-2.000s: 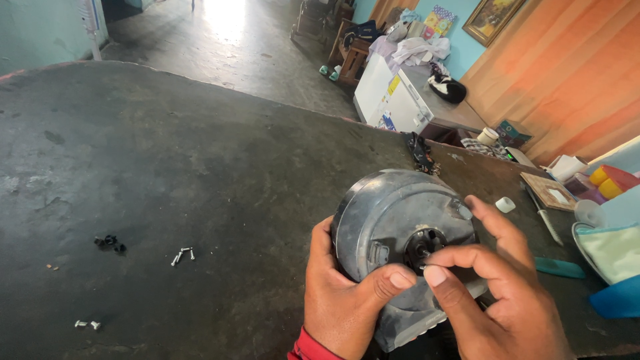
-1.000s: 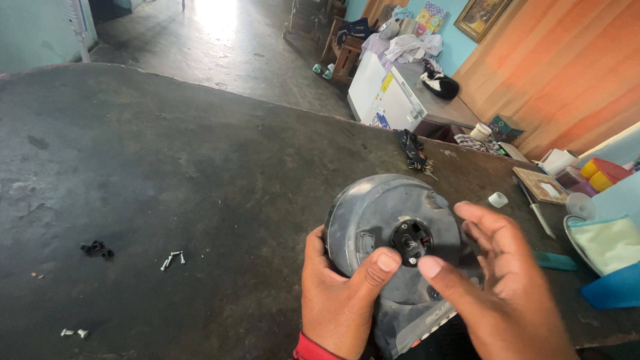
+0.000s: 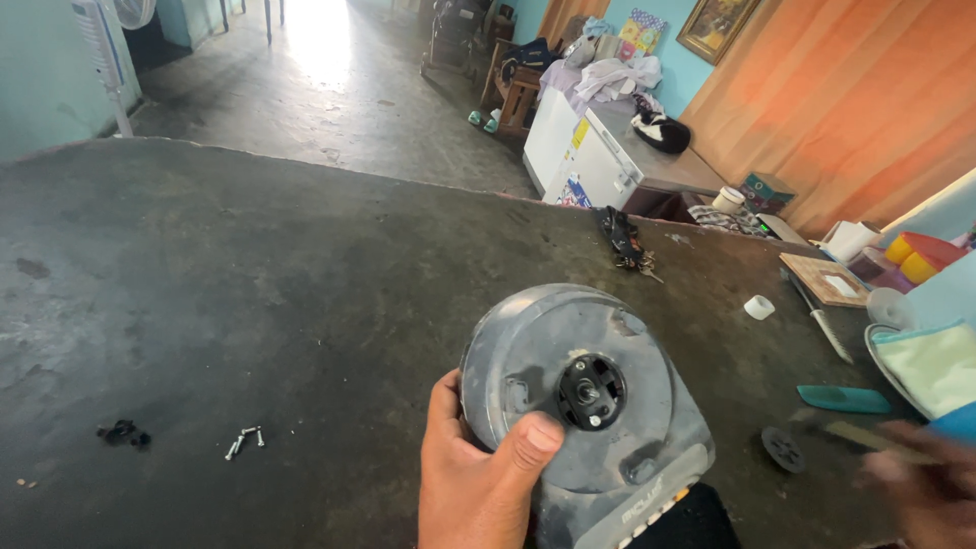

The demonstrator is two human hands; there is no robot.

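Observation:
My left hand (image 3: 488, 473) grips the left side of a round grey plastic appliance housing (image 3: 564, 328), its thumb on the face. In the housing's middle sits a black hub (image 3: 592, 391) with screws in it. At the lower right edge my right hand (image 3: 915, 480) is blurred, with a long thin light-coloured thing (image 3: 877, 441) at its fingers; I cannot tell its kind. A dark round plastic disc (image 3: 783, 450) lies between the housing and that hand. Several silver screws (image 3: 244, 441) and small black parts (image 3: 123, 434) lie to the left on the dark tabletop (image 3: 305, 305).
Keys with a black pouch (image 3: 624, 238) lie beyond the housing. On the right are a white tape roll (image 3: 759, 307), a serrated knife (image 3: 827, 328), a wooden board (image 3: 823, 279), a teal comb-like piece (image 3: 843, 399) and a dish with a cloth (image 3: 926, 366). A black-and-white cat (image 3: 661, 133) lies on a chest freezer.
My right hand has left the hub and moved right, to the table's side by the dark disc. My left hand still holds the housing.

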